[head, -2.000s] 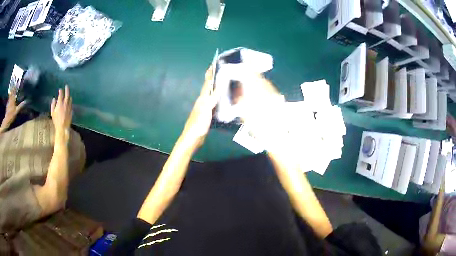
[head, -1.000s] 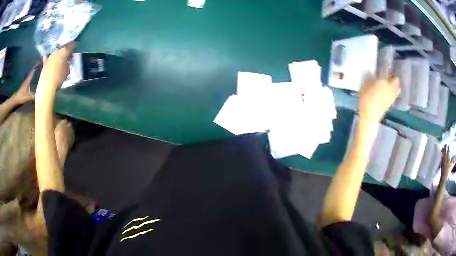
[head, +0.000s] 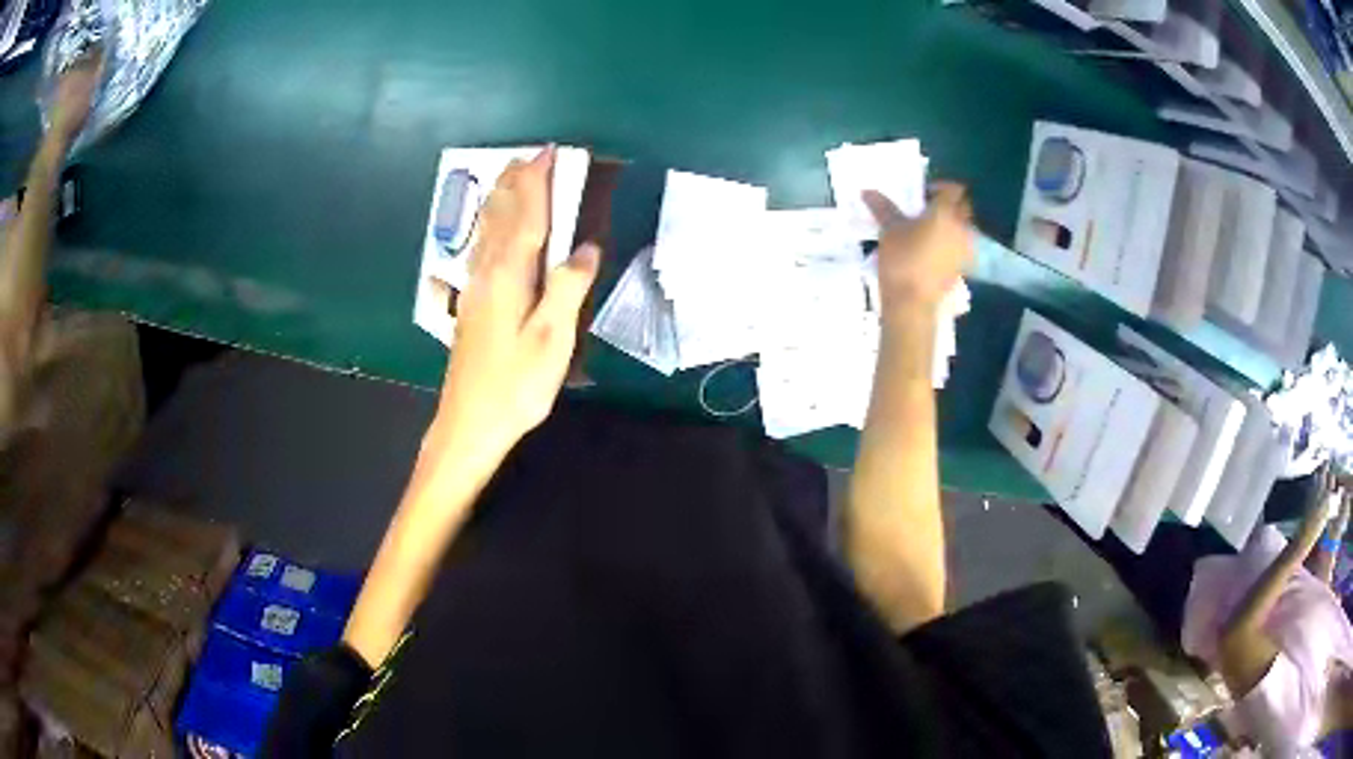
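My left hand (head: 512, 304) holds a white retail box (head: 460, 193) with a round dark product picture, left of centre over the green bench. A brown flap (head: 597, 208) stands out on the box's right side. My right hand (head: 923, 252) is slightly blurred over the right part of the white leaflets (head: 809, 297); whether it grips one cannot be told. The leaflets lie in a loose overlapping spread. A thin pale loop (head: 727, 389) lies at their lower edge.
Retail boxes (head: 1095, 215) lean in rows at the right, with another row (head: 1076, 415) nearer me. A crumpled clear bag (head: 126, 60) lies far left beside another person's arm (head: 37, 193). Blue boxes (head: 267, 638) are on the floor. A person in pink (head: 1284, 623) is at lower right.
My left hand has come back from the far left and now holds a retail box. My right hand has moved left from the box rows to the leaflets.
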